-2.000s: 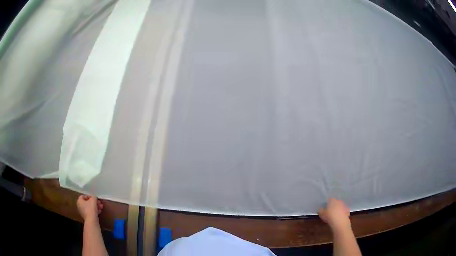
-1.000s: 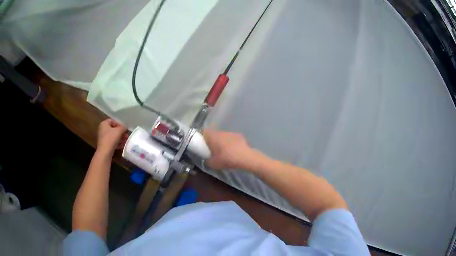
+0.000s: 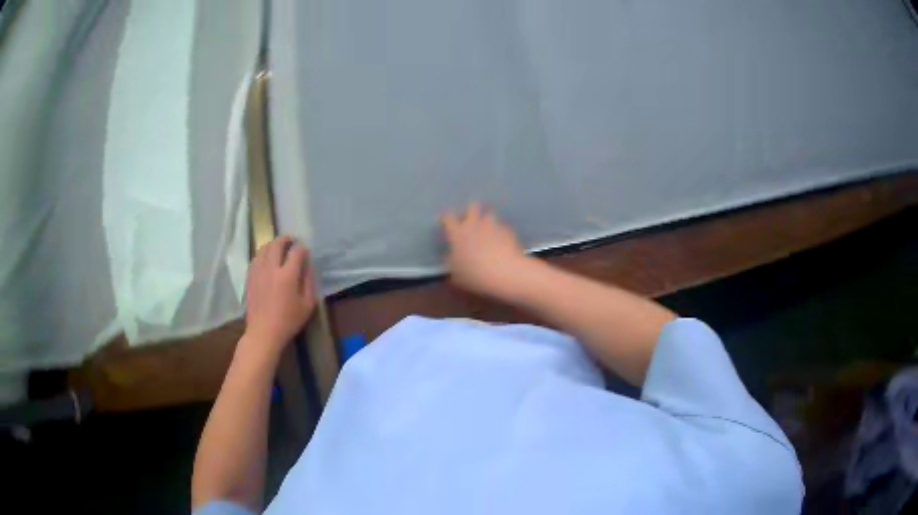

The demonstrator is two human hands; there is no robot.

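Observation:
The pale lining fabric (image 3: pixel 423 121) lies over the table. It is parted along the brass-coloured track rail (image 3: pixel 260 171), with a loose, wrinkled edge left of the gap. My left hand (image 3: pixel 282 287) is at the near end of the gap, fingertips at the right-hand cloth edge; whether it pinches the cloth is unclear. My right hand (image 3: pixel 483 249), slightly blurred, rests on the cloth near the front edge with fingers apart. A thin dark fabric edge (image 3: pixel 574 246) shows under the pale cloth.
The brown table edge (image 3: pixel 644 256) runs along the front. A blue block (image 3: pixel 352 345) sits beside the rail's near end. A brighter pale strip (image 3: pixel 149 151) lies left of the rail. A grey bar (image 3: pixel 50 407) is at the lower left. Blurred items lie at the lower right.
The silver-white cutter has gone from view. The cloth now parts over the rail. My left hand has moved onto the gap; my right hand has left the cutter for the cloth.

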